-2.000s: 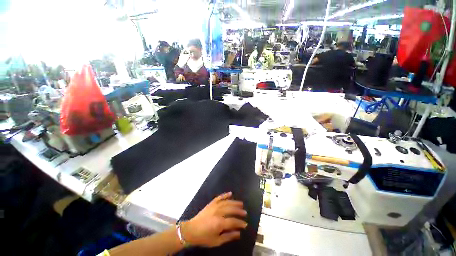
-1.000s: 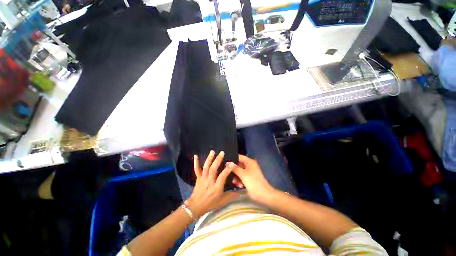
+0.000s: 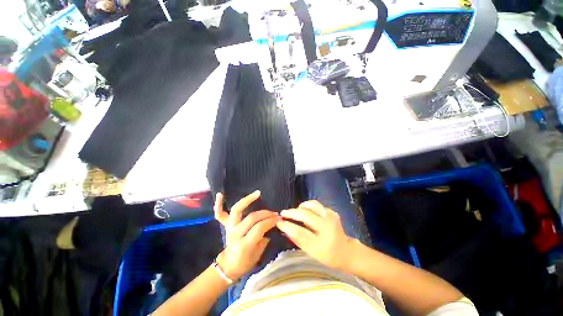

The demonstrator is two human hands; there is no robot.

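Observation:
A black ribbed cut piece [image 3: 256, 139] lies on the table left of the needle area and hangs over the front edge towards my lap. My left hand [image 3: 244, 234] and my right hand [image 3: 318, 234] meet at its near end, with fingertips pinched together on the fabric edge. The fingers hide the exact edge held. The white sewing machine [image 3: 426, 58] with a blue stripe and dark panel stands right of the fabric's far end.
Larger black panels [image 3: 148, 80] lie to the left. Blue bins stand below the table at left [image 3: 126, 265] and right [image 3: 506, 197]. Black labels [image 3: 357, 91] and a clear plastic tray [image 3: 432, 105] lie by the machine. A red bag [image 3: 21, 111] is at far left.
The view has tilted down from the machine to my lap. My right hand has come into view. My left hand has moved to the fabric's near end, and the fingertips of both hands now meet.

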